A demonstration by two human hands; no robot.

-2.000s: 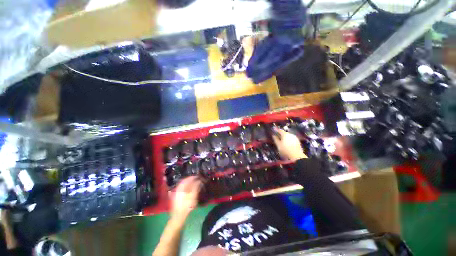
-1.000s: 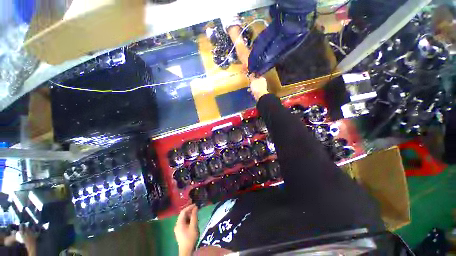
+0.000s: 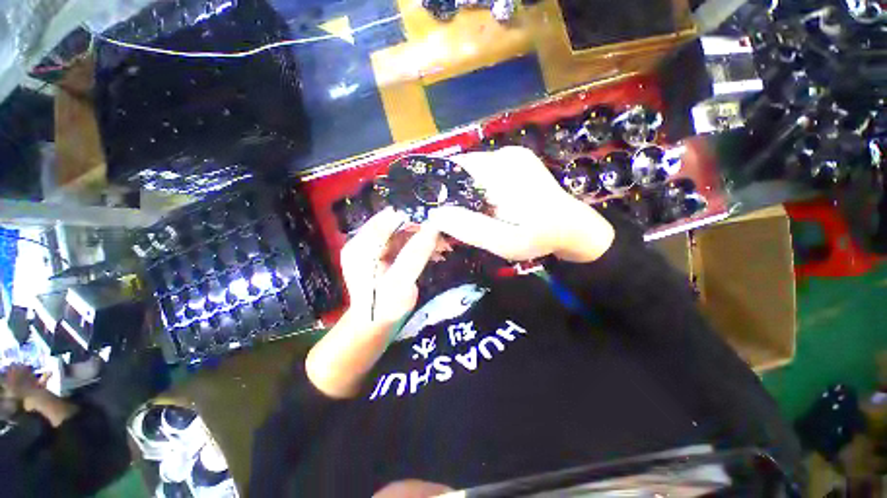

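Note:
A dark, flat, rounded plate with pale marks and holes point(image 3: 424, 187) is held up over the red mat point(image 3: 637, 95), close to my chest. My left hand point(image 3: 374, 277) is below and left of it, fingertips at its lower edge. My right hand point(image 3: 530, 204) grips its right side, with fingers above and below. Very thin dark lines hang near my left fingers. Round black housings point(image 3: 615, 167) stand in rows on the mat; my hands hide the middle ones. Whether something tiny is pinched in my fingertips cannot be told.
A black parts tray point(image 3: 229, 282) lies left of the mat. A heap of loose black-and-silver parts point(image 3: 827, 126) and small pale boxes point(image 3: 729, 73) are at the right. An open carton point(image 3: 749, 282) is below right. Another person's hand point(image 3: 29, 389) shows at far left.
My right hand has come back from the yellow-brown surface behind the mat, and my left hand has risen. Both now hold the dark plate. The view has tilted down.

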